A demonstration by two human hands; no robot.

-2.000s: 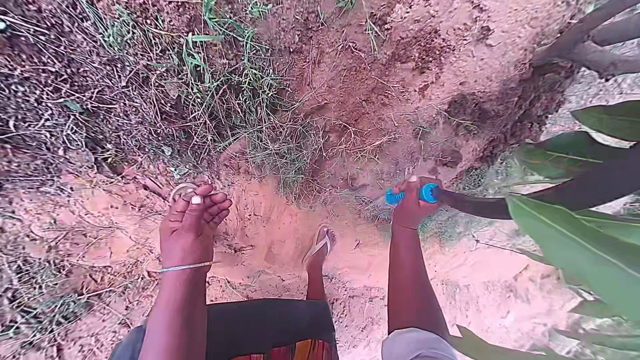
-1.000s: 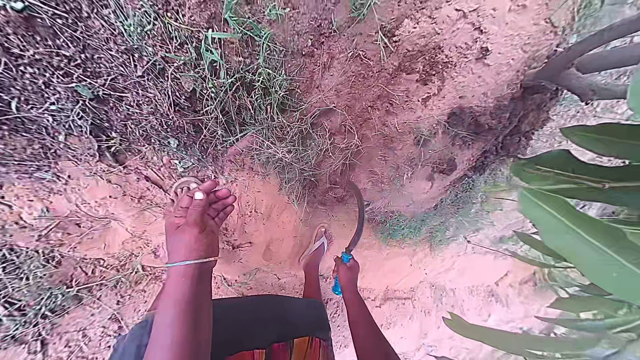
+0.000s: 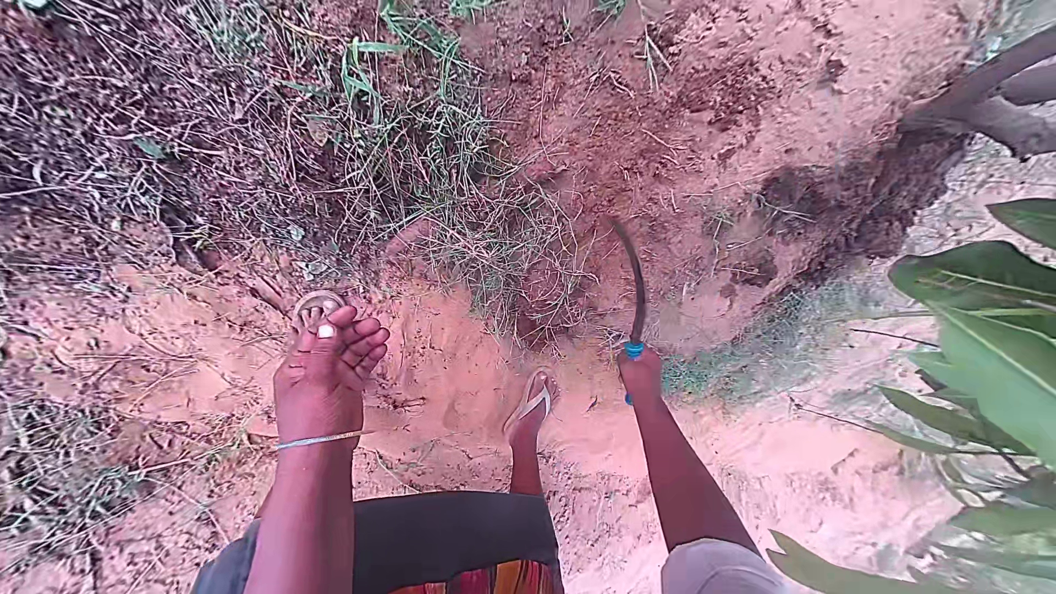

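My right hand (image 3: 641, 375) is closed around the blue handle of a curved sickle (image 3: 636, 280). Its dark blade points up the view, over bare reddish soil just right of a tangle of cut or uprooted grass (image 3: 524, 256). On the left, my left hand (image 3: 330, 351) hovers with the palm up and the fingers loosely curled, holding nothing that I can see; a thin band circles the wrist. Below that hand, part of my left foot in a sandal (image 3: 318, 305) shows on the ground. My right foot in a light flip-flop (image 3: 532, 404) stands between the two hands.
Dry stalks and weeds (image 3: 206, 124) cover the ground at the upper left. Grey-brown branches (image 3: 990, 99) reach in at the upper right, above an eroded soil edge (image 3: 874, 206). Large green leaves (image 3: 990, 355) hang close along the right side.
The sickle has swung from pointing right to pointing up the view. Since one second ago my right hand has moved right and up with it. My left hand stays much the same.
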